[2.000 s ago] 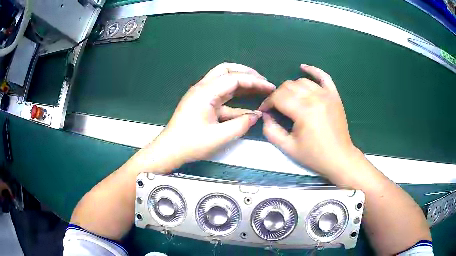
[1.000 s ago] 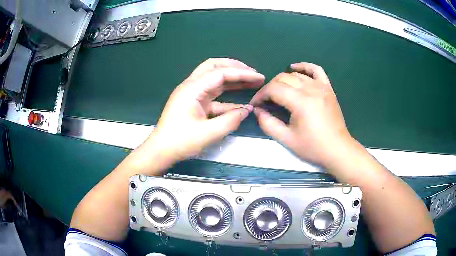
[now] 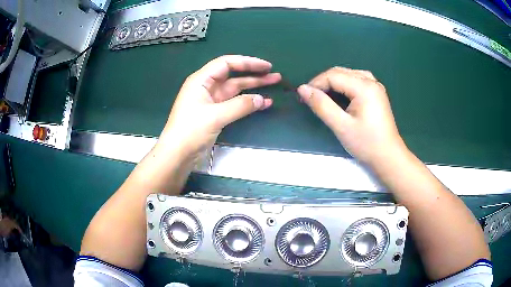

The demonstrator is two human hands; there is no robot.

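Note:
My left hand (image 3: pixel 204 106) is bare and held above the green conveyor belt (image 3: pixel 442 112), thumb near the index finger, fingers curved. I cannot see anything clearly held in it. My right hand (image 3: pixel 358 106) is to the right, thumb and index finger pinched together. A faint dark streak shows at its fingertips, too blurred to name. A metal carrier plate (image 3: pixel 269 222) with four round ribbed speaker drivers lies nearest to me, between my forearms. More thin metal layers show along its far edge. Hair-thin wires stick out along its near edge.
Another carrier plate (image 3: pixel 158 29) lies on the belt at the far left, beside a white machine frame with a red button (image 3: pixel 40 133). A pale guide rail (image 3: pixel 291 171) crosses in front of me. Part of another plate (image 3: pixel 497 223) shows at the right edge.
My hands have moved apart; their fingertips met before. My left hand has shifted left and my right hand slightly right. The far plate has moved right along the belt.

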